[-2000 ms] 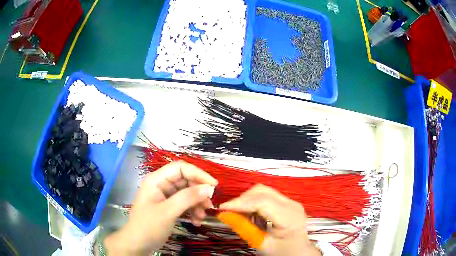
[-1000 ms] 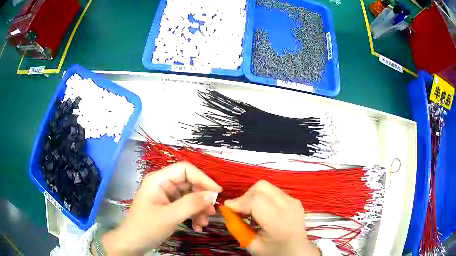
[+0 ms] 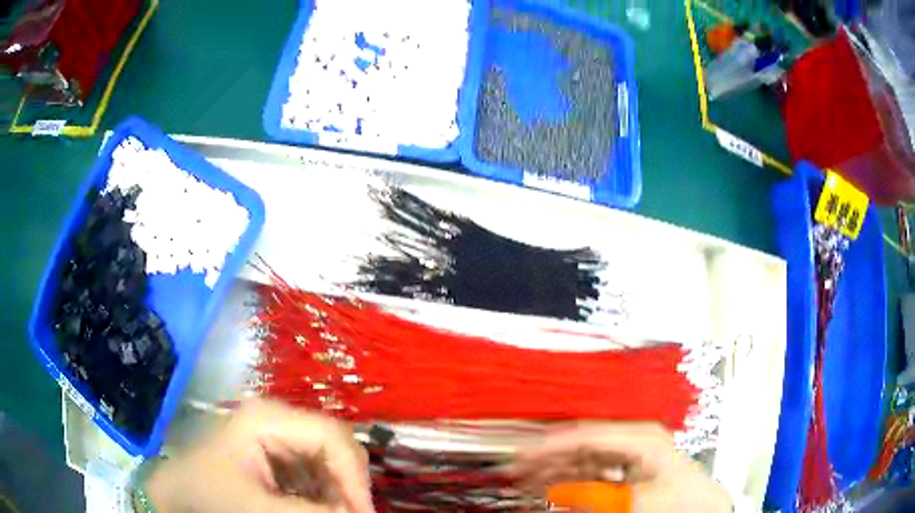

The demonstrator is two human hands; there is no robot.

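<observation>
My left hand (image 3: 266, 456) is blurred at the bottom, low over the white tray (image 3: 737, 331); what its fingers hold cannot be told. My right hand (image 3: 627, 461) is blurred at the lower right of it, around the orange-handled tool (image 3: 590, 496), whose tip does not show. A mixed bundle of red and dark wires (image 3: 441, 486) lies between and below the hands. The long red wire bundle (image 3: 512, 376) lies just beyond them, with the shorter black wire bundle (image 3: 512, 269) beyond that.
The left blue bin (image 3: 161, 401) holds black and white housings, tilted on the tray edge. Paired blue bins (image 3: 470, 150) hold white parts and grey metal parts. At right is a blue bin (image 3: 858, 341) with a yellow sign (image 3: 842, 205) and wires. Red boxes (image 3: 828, 105) stand on the green mat.
My hands have moved apart and down towards the bottom edge. The white piece at my left fingertips no longer shows. The whole view has shifted, with the bins and tray now further left.
</observation>
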